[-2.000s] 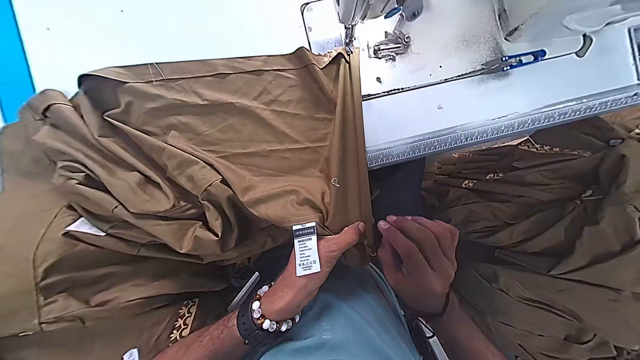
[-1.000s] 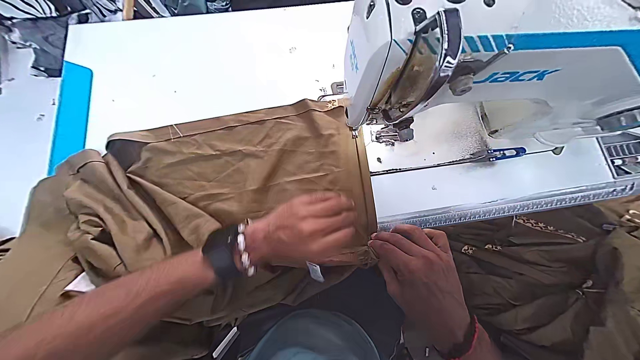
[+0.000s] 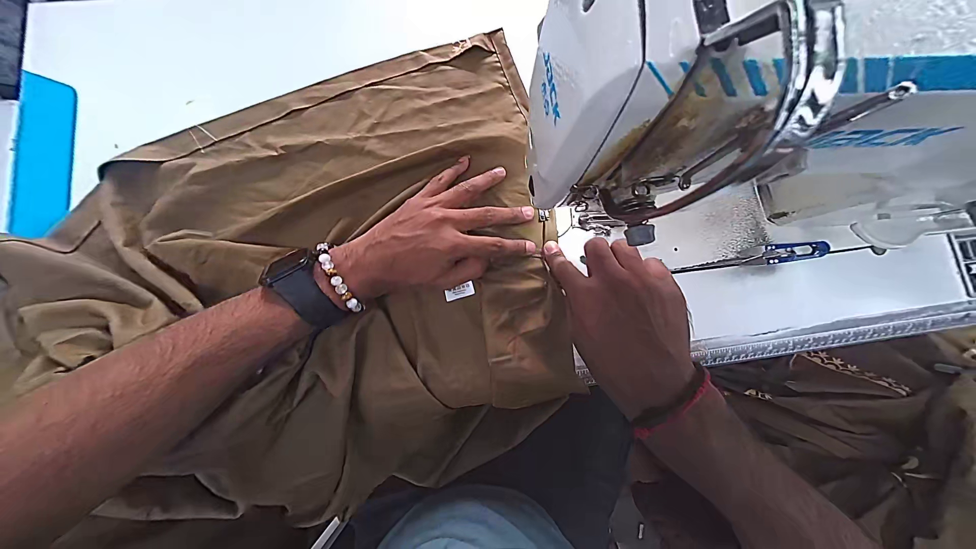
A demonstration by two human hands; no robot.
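Observation:
A brown fabric garment (image 3: 320, 198) lies over the white table, its right edge under the presser foot (image 3: 544, 215) of a Jack sewing machine (image 3: 595, 99). My left hand (image 3: 442, 229) rests flat on the cloth with fingers spread, two fingertips just left of the foot. A small white label (image 3: 460, 291) shows below that palm. My right hand (image 3: 625, 313) is at the cloth's right edge, its index fingertip touching the fabric just below the foot. Its other fingers are curled beside the needle plate, and whether they pinch anything cannot be seen.
Blue-handled thread snips (image 3: 797, 252) lie on the machine bed at right. A measuring scale (image 3: 831, 333) runs along the table's front edge. More brown garments with gold trim (image 3: 854, 374) are heaped at lower right. A blue panel (image 3: 46, 152) is at far left.
Both hands have moved up to the presser foot from lower on the cloth. My left hand now lies flat with fingers spread. The view has shifted closer to the machine.

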